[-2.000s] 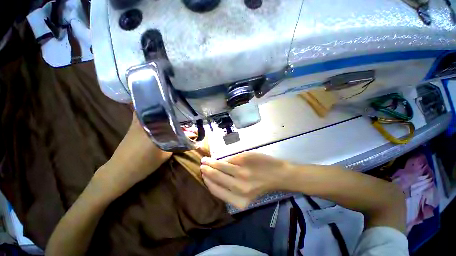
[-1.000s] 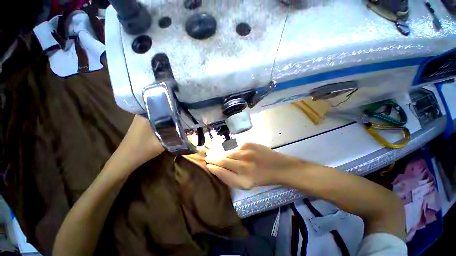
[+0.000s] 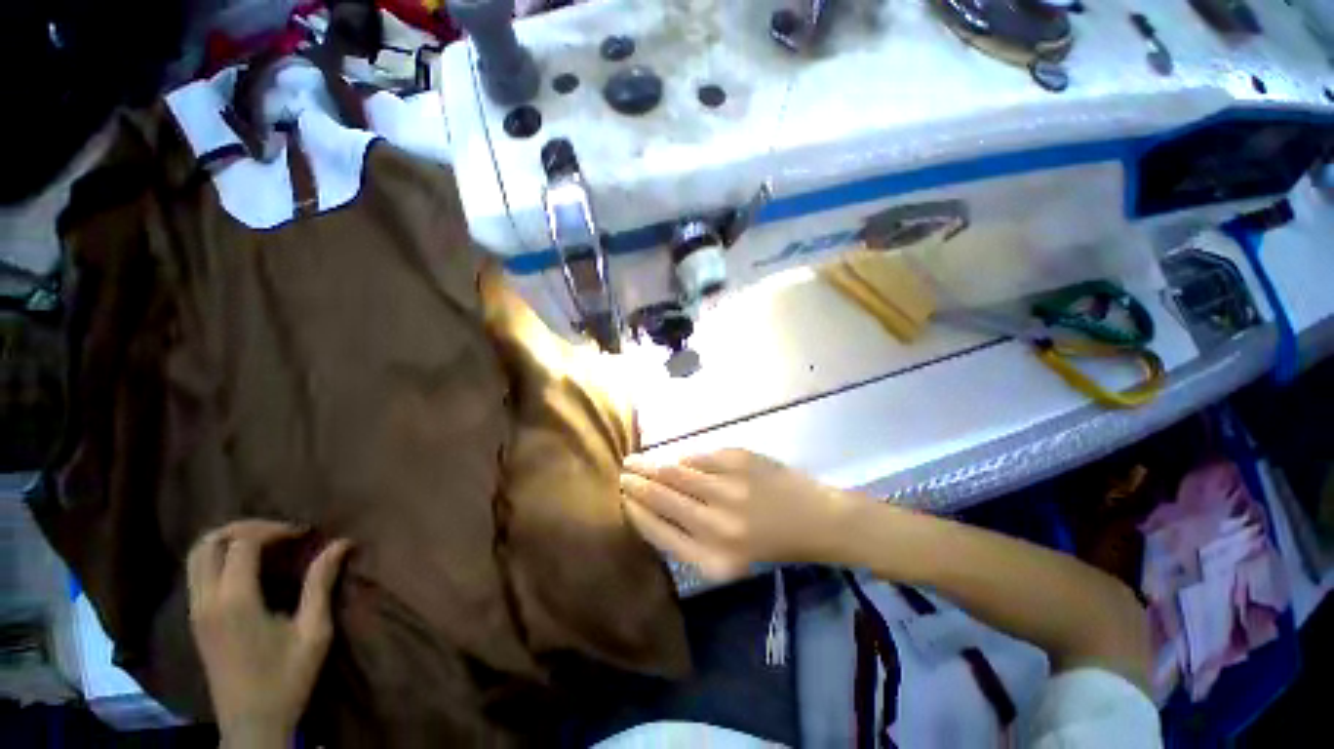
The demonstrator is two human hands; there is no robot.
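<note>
A large brown garment panel [image 3: 381, 395] lies over the table left of the machine and hangs toward my lap. White pieces with brown strips [image 3: 293, 161] show at its far end. My right hand [image 3: 717, 512] pinches the panel's right edge, just in front of the needle area. My left hand [image 3: 266, 615] is low on the left part of the panel, thumb and fingers around a small gathered fold of the cloth. The presser foot [image 3: 666, 329] stands under the lit head of the white sewing machine [image 3: 644, 161]; the panel's edge lies left of it.
Scissors with green and yellow loops [image 3: 1097, 344] lie on the machine table, beside a yellow block [image 3: 882, 297]. Pink pieces [image 3: 1207, 571] sit in a blue crate at the lower right. A white and dark bundle [image 3: 936, 673] lies below the table's front edge.
My left hand has moved from beside the needle down and left on the panel. The panel now lies more spread out, away from the needle. The view has shifted, with the machine higher and further right.
</note>
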